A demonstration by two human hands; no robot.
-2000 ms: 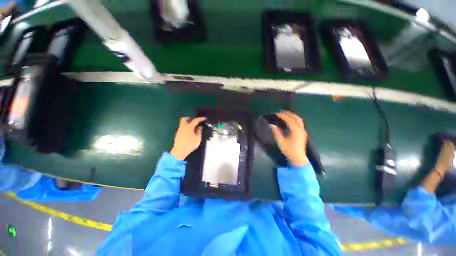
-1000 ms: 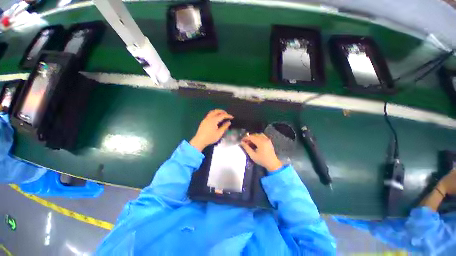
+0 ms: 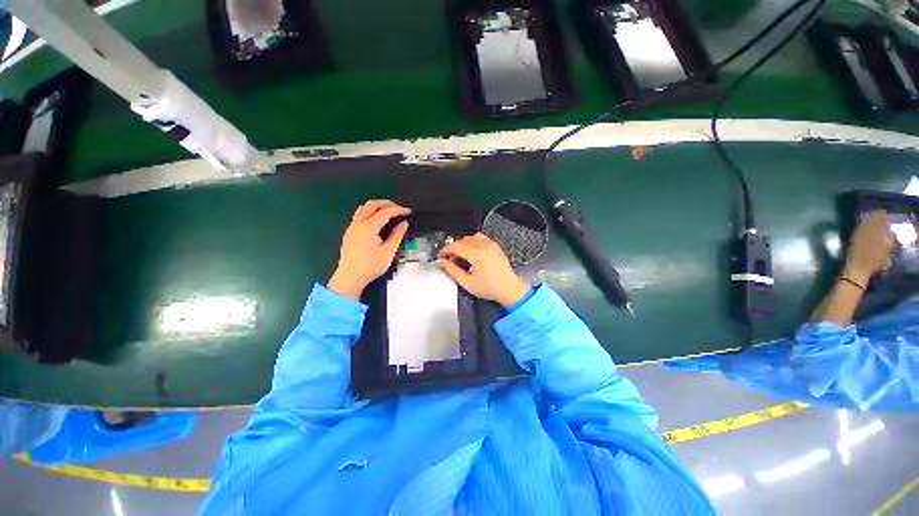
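An open tablet device with a silver-white centre lies in a black foam tray in front of me. My left hand rests at the tray's far left corner, fingers bent over its edge; I see nothing in it. My right hand has its fingertips at the right part of the circuit board; whether they hold something small is hidden. A round mesh-like screw dish stands right of the tray. The black electric screwdriver lies slanted on the bench, right of the dish, untouched.
A black controller box with a white band lies at the right. Another person's hand works on a device there. A white post rises at left, near stacked black trays. Beyond the whitish rail, several trayed devices lie on the green conveyor.
My right hand has let go of the screwdriver, which now lies on the bench, and has moved left to the device's board. My left hand stays near the far left corner. The view has shifted.
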